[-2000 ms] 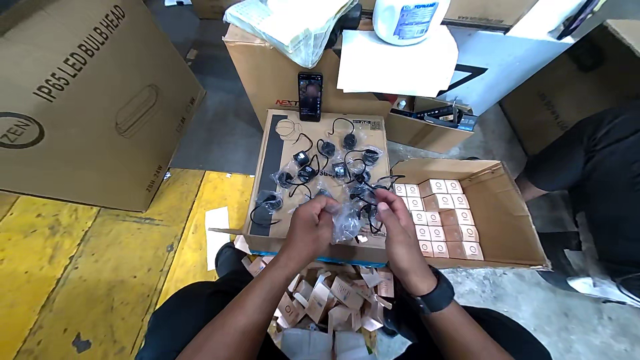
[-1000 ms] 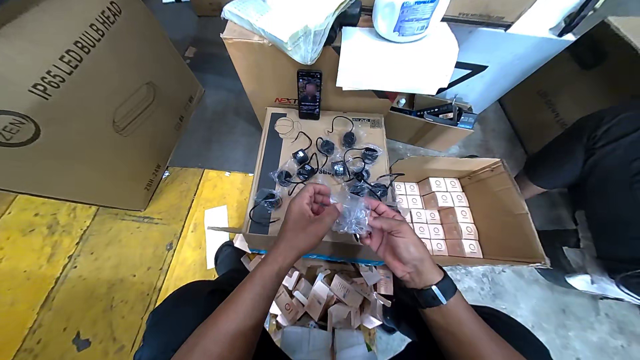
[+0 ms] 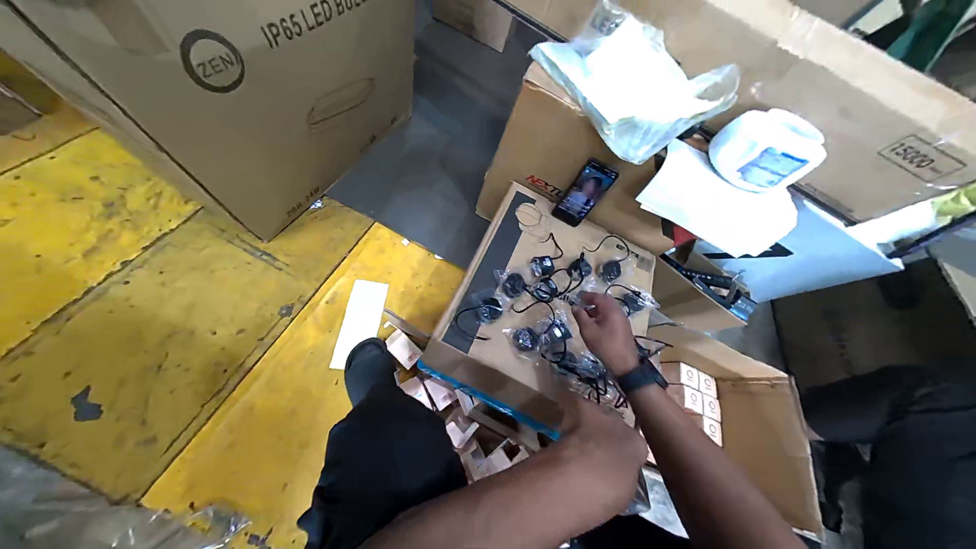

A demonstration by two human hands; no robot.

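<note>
Several small round black devices with black cables, some in clear plastic bags (image 3: 525, 338), lie on a flat cardboard box (image 3: 496, 381). My right hand (image 3: 602, 324) reaches over the middle of them, its fingertips at a clear bag; whether it grips the bag cannot be told. My left hand (image 3: 583, 427) is low over the box's near edge, blurred, with its fingers mostly hidden, so what it touches cannot be told. Small pale boxes (image 3: 404, 349) lie jumbled below the near edge. More small white boxes (image 3: 694, 400) stand in rows inside an open carton (image 3: 762, 427) at the right.
A phone (image 3: 585, 192) leans against a carton behind the devices. Paper sheets (image 3: 717, 206), a white plastic bottle (image 3: 766, 149) and a plastic bag (image 3: 640, 84) lie on top. A large carton (image 3: 252, 114) stands at left. Another person's dark-clothed leg (image 3: 892, 427) is at right.
My hands, which were together at a clear plastic bag, are now apart: the right is over the devices, the left low at the box's near edge. The view has turned and shifted left.
</note>
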